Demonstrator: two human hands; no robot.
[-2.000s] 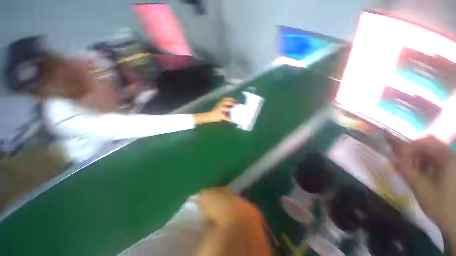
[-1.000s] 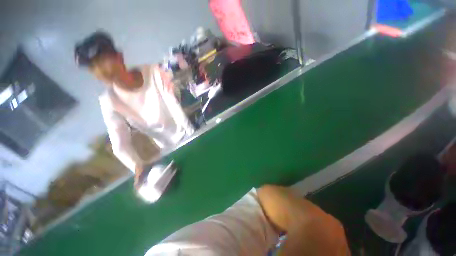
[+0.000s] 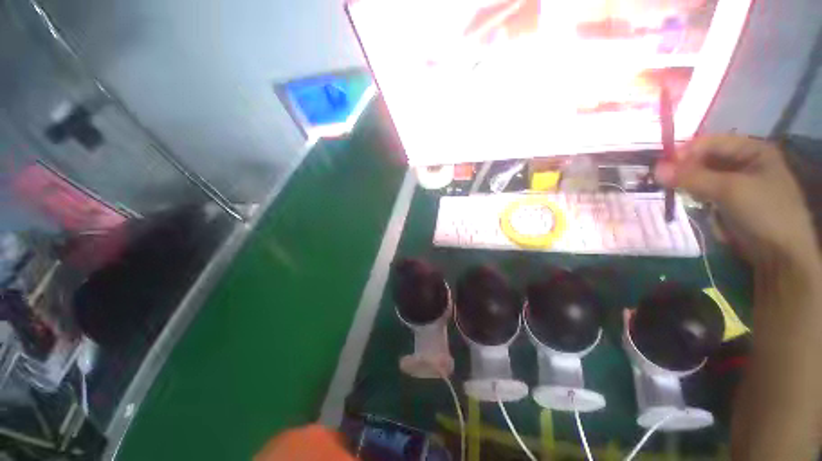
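Observation:
Four pan-tilt cameras with black ball heads and white bases stand in a row on the green bench: the leftmost [image 3: 422,293], second [image 3: 488,306], third [image 3: 563,311] and rightmost [image 3: 676,329]. White cords run from their bases to the bottom edge. My right hand [image 3: 721,176] pinches a slim dark marker pen [image 3: 668,126], upright before the monitor [image 3: 541,99], above the keyboard's right end [image 3: 622,225]. A blurred orange patch [image 3: 306,445] is cut off by the bottom edge, perhaps part of my left arm; no left hand can be made out.
A roll of yellow tape [image 3: 533,222] lies on the keyboard. The green belt [image 3: 279,270] with metal rails runs along the left, with a blue bin [image 3: 320,99] at its far end. A dark object [image 3: 392,439] lies at the bottom, left of the cords.
The view has swung right, from the belt and the person across it to the cameras and monitor. That person is out of view. My right hand with the pen now shows clearly.

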